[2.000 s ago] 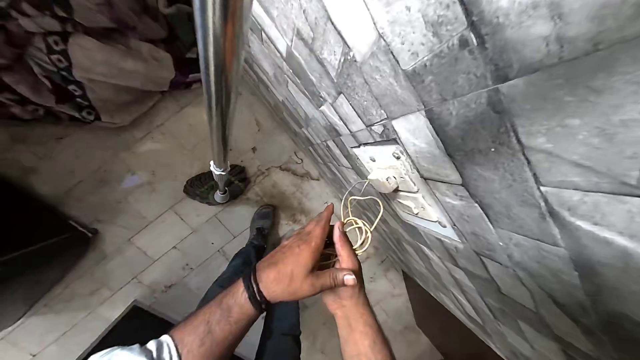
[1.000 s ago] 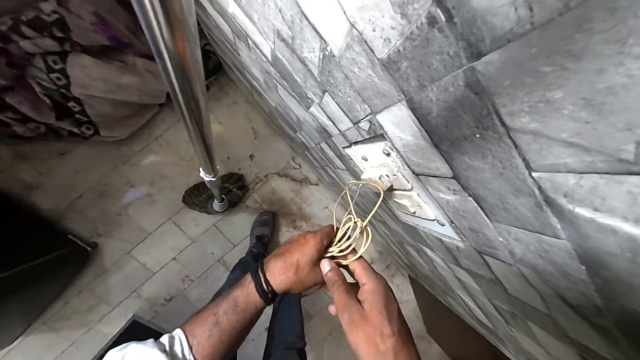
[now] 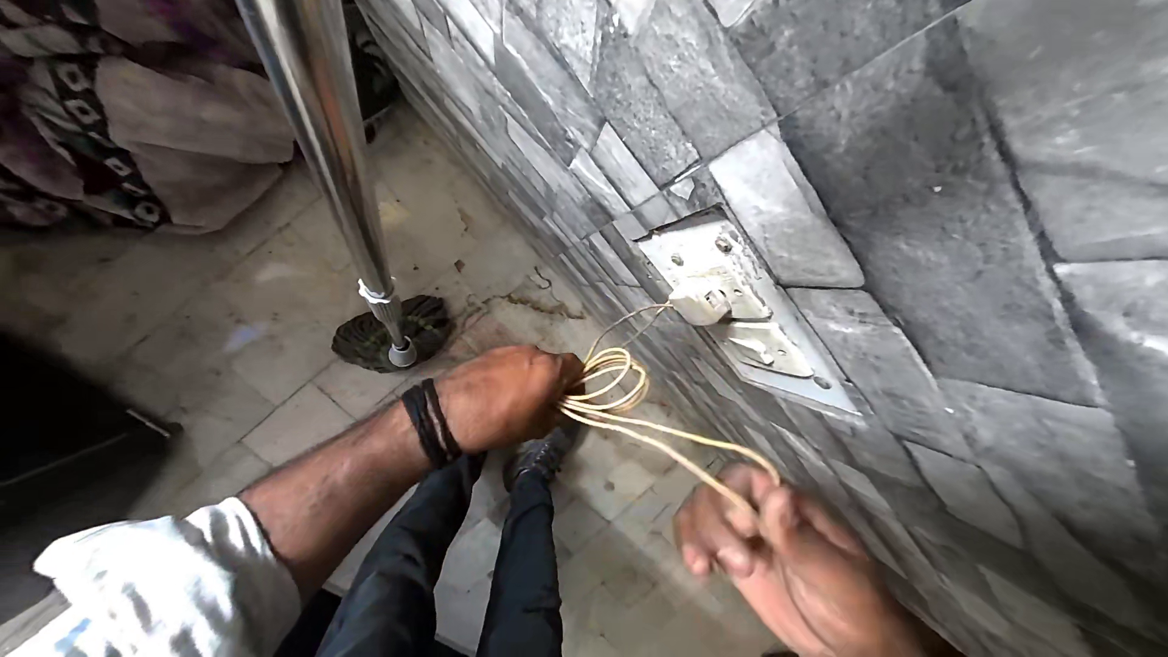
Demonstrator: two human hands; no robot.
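Observation:
My left hand (image 3: 516, 392), with a dark cord band at its wrist, is closed around a coiled cream-coloured thin cable (image 3: 616, 379). Lower right, my right hand (image 3: 785, 547) pinches a loop of the same cable, drawn out from the coil between the two hands. A thin lead runs from the coil up to a white plug (image 3: 701, 301), which sits in a worn white wall socket plate (image 3: 794, 379). The ends of the cable inside my left fist are hidden.
Grey stone-patterned wall (image 3: 912, 228) rises at the right. A metal pole (image 3: 333, 146) ends in a dark mop head (image 3: 365, 338) on the tiled floor (image 3: 301, 424). Patterned cloth (image 3: 182, 128) lies upper left, with a black object (image 3: 55, 411) below it. My legs and one shoe (image 3: 538, 456) show beneath my hands.
My hands were together two seconds ago and close at the coil one second ago. Now my right hand is farther down and right, with a loop of cable stretched out from the coil.

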